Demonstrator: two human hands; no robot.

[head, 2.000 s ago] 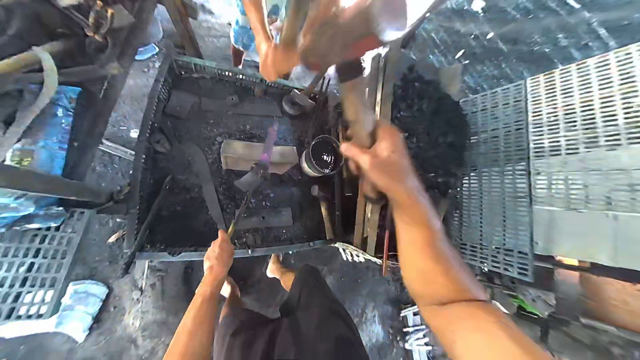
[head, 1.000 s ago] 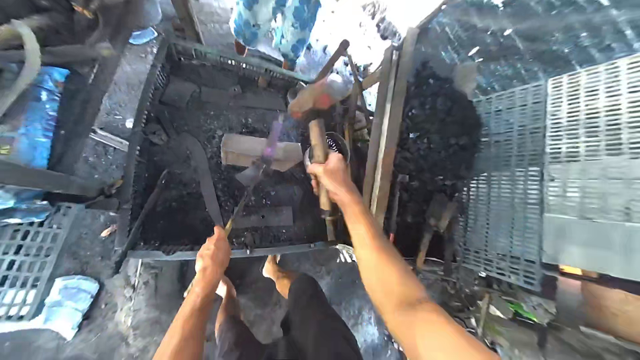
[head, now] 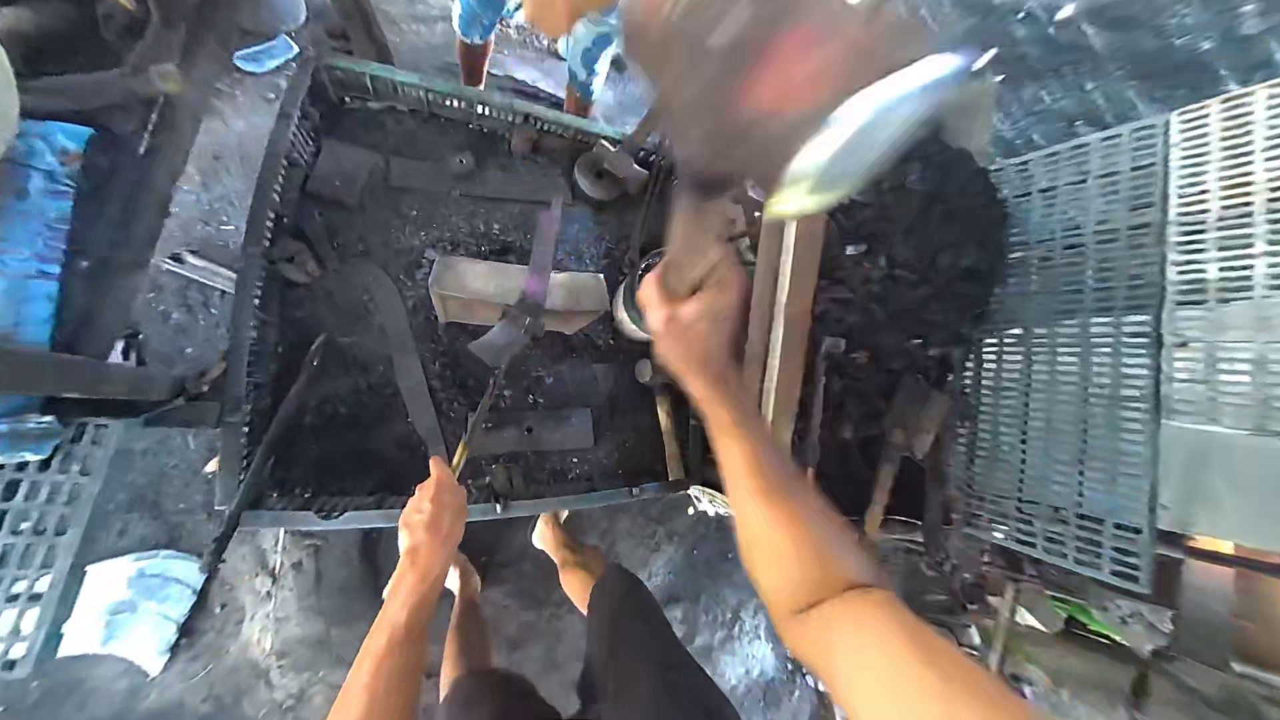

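My left hand (head: 433,515) is closed on thin metal tongs (head: 480,415) near the bin's front edge. Beyond the hand, a long metal blade, purplish in part (head: 543,250), lies across a pale rectangular block (head: 460,290), its near end by the tongs' jaws. My right hand (head: 700,310) grips the wooden handle of a large hammer (head: 700,235), raised above the bin's right side; its head is blurred. A second blurred tool head, reddish, and a bright shape overlap it at the top. A dark curved blade (head: 405,360) lies left of the block.
A low black crate (head: 375,517) surrounds the block and several dark metal pieces. A white-rimmed pot (head: 630,300) and a small hammer (head: 665,420) lie right. Wooden beams (head: 785,330), a charcoal heap (head: 910,250) and grey plastic grating (head: 1060,400) are further right. Another person's legs (head: 475,60) stand beyond the crate.
My right hand and the hammer have gone up from their lower place over the crate one second ago. Another blurred tool now shows at the top. My left hand has hardly moved.
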